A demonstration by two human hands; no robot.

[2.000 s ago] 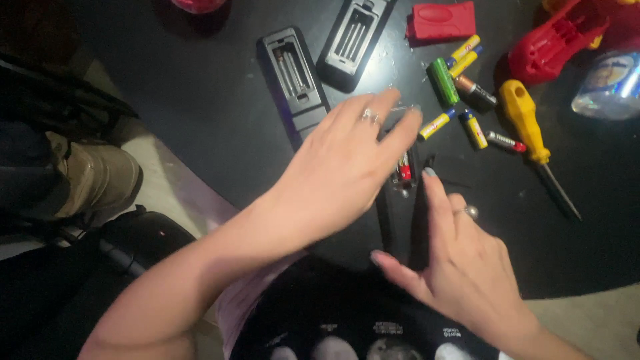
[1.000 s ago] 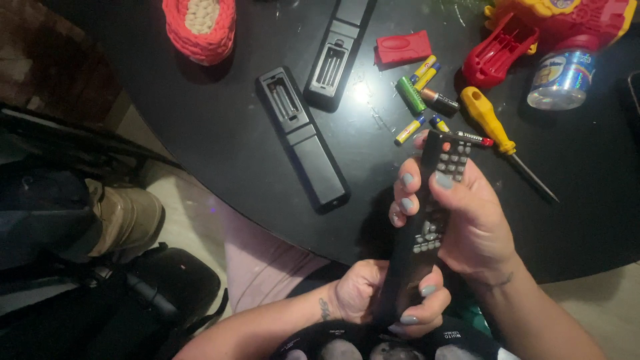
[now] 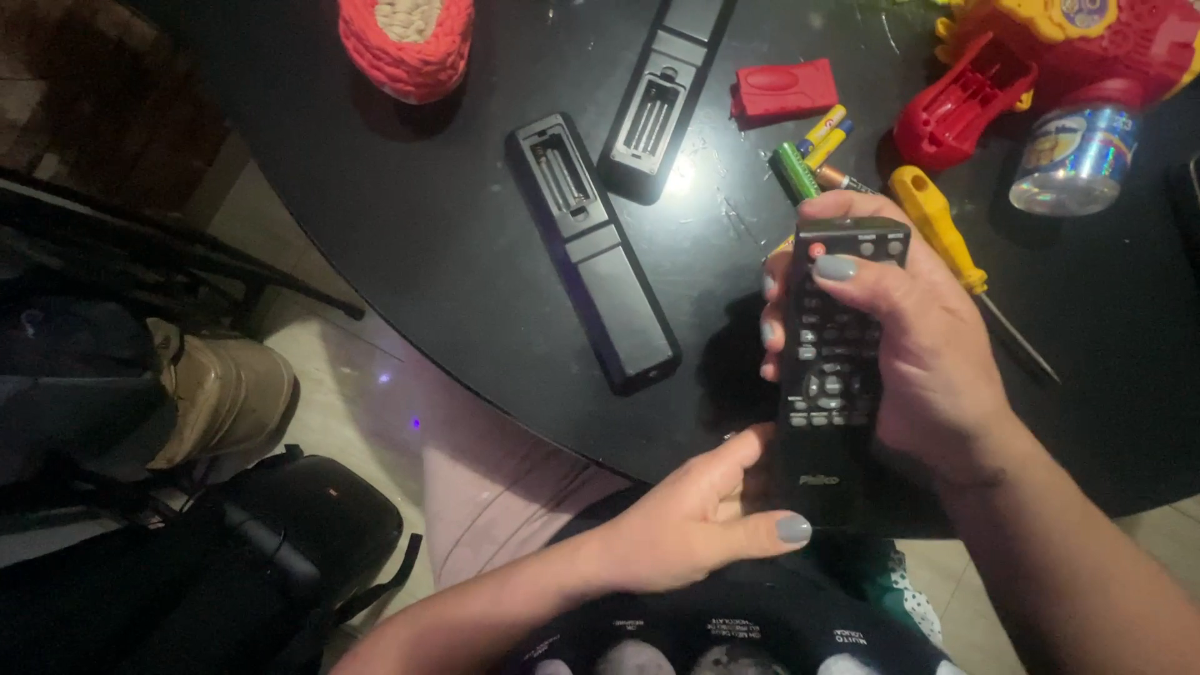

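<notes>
My right hand (image 3: 928,328) grips a black Philco remote control (image 3: 834,450), buttons up, with the thumb just below its red button. At the remote's lower end is my left hand (image 3: 694,525), its thumb at the bottom edge and its fingers partly hidden behind. To the left, a second remote (image 3: 623,300) lies back up, its battery bay uncovered with batteries inside. A third remote (image 3: 650,117) beside it also shows an uncovered bay with batteries. Past my right hand are a green battery (image 3: 795,172), yellow-and-blue batteries (image 3: 825,145) and a copper-topped battery (image 3: 839,178).
A yellow-handled screwdriver (image 3: 937,225) lies right of my right hand. Behind are a red plastic cover (image 3: 786,91), a red and yellow toy (image 3: 1116,56) and a clear container with a shiny label (image 3: 1073,159). A coral crocheted basket (image 3: 412,56) stands at the back left.
Two seconds ago both hands were over a remote low on the table; it then came up, buttons showing, in my hands. Since one second ago, my left fingers have shifted at its lower end.
</notes>
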